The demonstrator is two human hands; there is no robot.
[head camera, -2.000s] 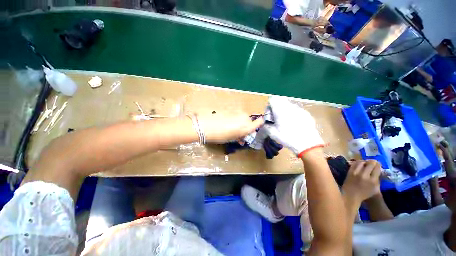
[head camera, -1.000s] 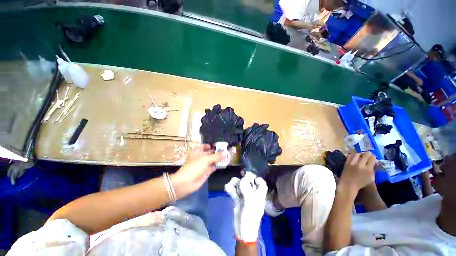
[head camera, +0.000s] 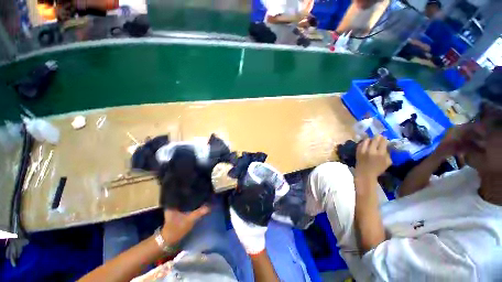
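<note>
My bare left hand point(head camera: 181, 224) holds a blurred black moulded part point(head camera: 184, 179) from below at the bench's front edge; a white-grey band shows at its top. My gloved right hand point(head camera: 250, 232) holds a second black moulded part point(head camera: 253, 201) just to the right, with a white-grey oval rim point(head camera: 264, 175) facing up. The two parts are close together; whether they touch is unclear. My fingertips are partly hidden behind the parts.
Blue tote point(head camera: 358, 104) with black parts stands at right, beside a seated person point(head camera: 435, 226). White bottle point(head camera: 43, 131), thin sticks point(head camera: 38, 171) and black bar point(head camera: 59, 193) lie at left. Long brown sticks point(head camera: 129, 180) lie near my left part. A green strip point(head camera: 209, 74) runs behind the bench.
Both black parts were upended with lobed ends up; now their white-grey sides show. My left hand has moved from a small white piece to under the left part. The view has shifted right.
</note>
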